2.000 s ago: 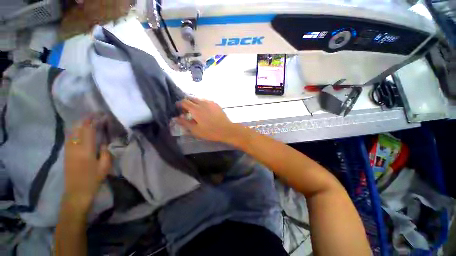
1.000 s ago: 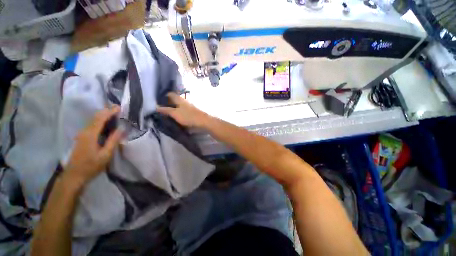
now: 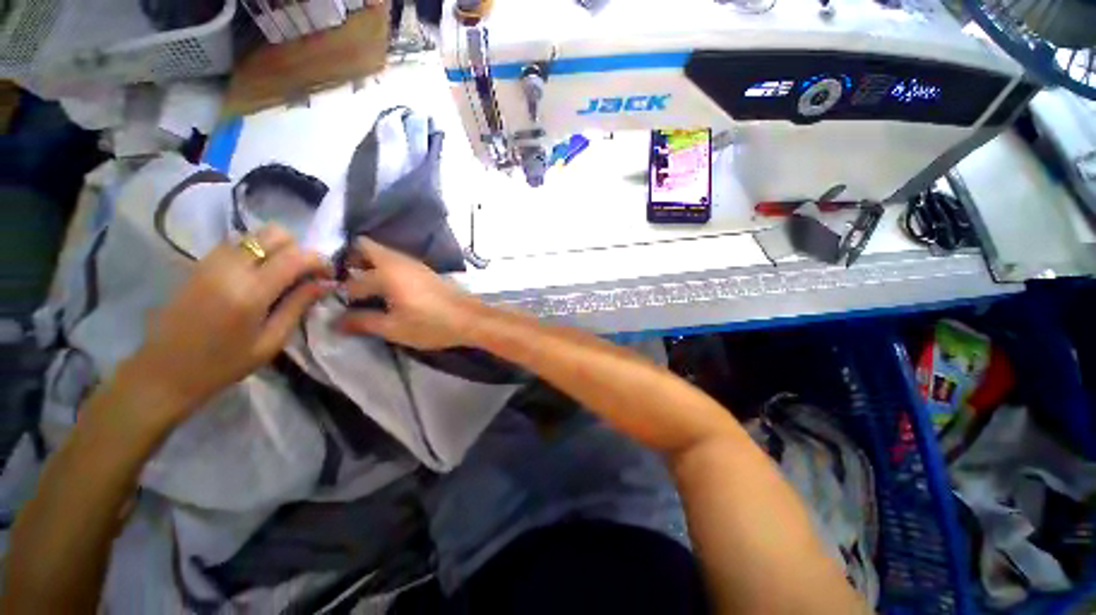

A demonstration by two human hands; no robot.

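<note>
A light grey garment piece (image 3: pixel 415 390) with dark grey bands lies over the table's left front edge and the lap. My left hand (image 3: pixel 246 300) and my right hand (image 3: pixel 391 294) are close together on it, left of the presser foot (image 3: pixel 532 166). The fingertips of both hands pinch the cloth where light and dark meet. A dark grey panel (image 3: pixel 415 216) stands up in folds behind my right hand. The exact edge between the fingers is partly hidden.
The white machine head (image 3: pixel 625 90) spans the back. Under it are a smartphone (image 3: pixel 680 177), a blue item (image 3: pixel 570 149), and a dark grey block (image 3: pixel 820 232). Black loops (image 3: pixel 937 220) lie at the right. A blue crate (image 3: pixel 907 481) stands lower right, a white basket (image 3: pixel 144 54) upper left.
My hands have come together on the cloth, which was spread between them. The dark panel has been turned and folded. The view has shifted, so the machine appears further right.
</note>
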